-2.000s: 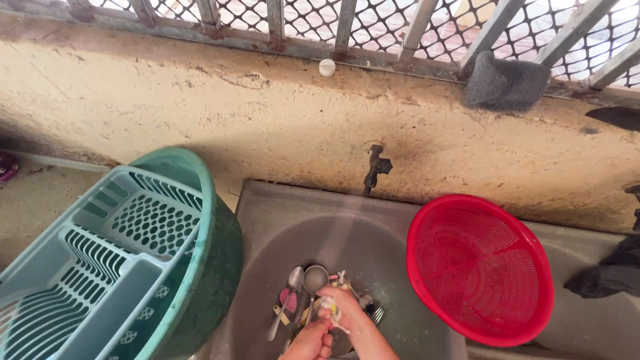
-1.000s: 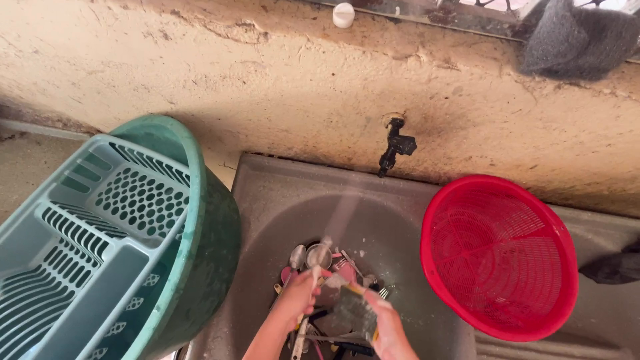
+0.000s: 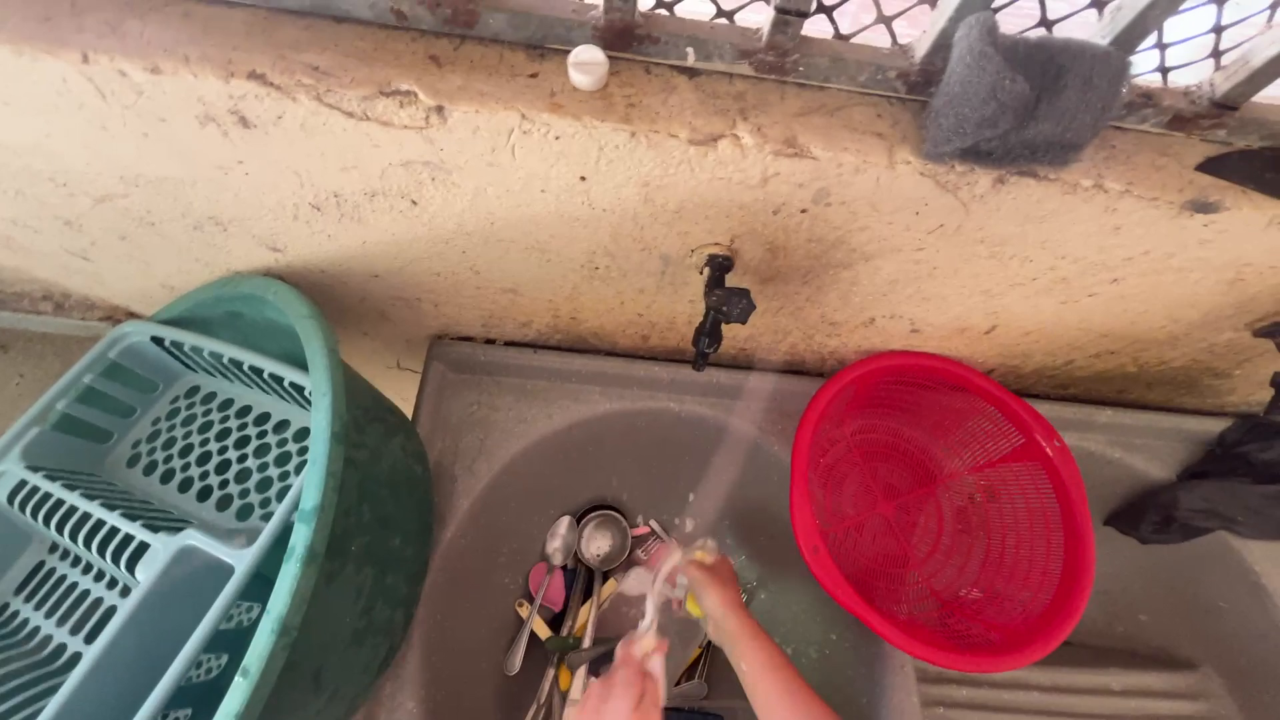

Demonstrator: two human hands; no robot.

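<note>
Low in the sink basin [image 3: 520, 460], my left hand [image 3: 625, 685] is closed around a wet, pale utensil [image 3: 655, 605], blurred by motion, whose exact kind I cannot tell. My right hand [image 3: 712, 590] is just above and to the right, shut on a yellow sponge or cloth [image 3: 694, 604] near the utensil's upper end. Beneath and left of the hands lie a metal ladle [image 3: 604, 540], a metal spoon [image 3: 560, 540], a pink utensil [image 3: 546, 586] and several other pieces of cutlery. A black tap [image 3: 712, 310] juts from the wall above the basin.
A red plastic colander [image 3: 940, 510] rests at the basin's right edge. To the left, a grey-blue dish rack [image 3: 190, 540] sits over a large green tub [image 3: 385, 540]. Steel wool [image 3: 1020, 95] and a white cap [image 3: 588, 67] lie on the ledge. A black plastic bag [image 3: 1210, 480] is far right.
My hands, apart a second ago with a long utensil in the left, are closer together around the pale utensil. The view has shifted downward since two seconds ago.
</note>
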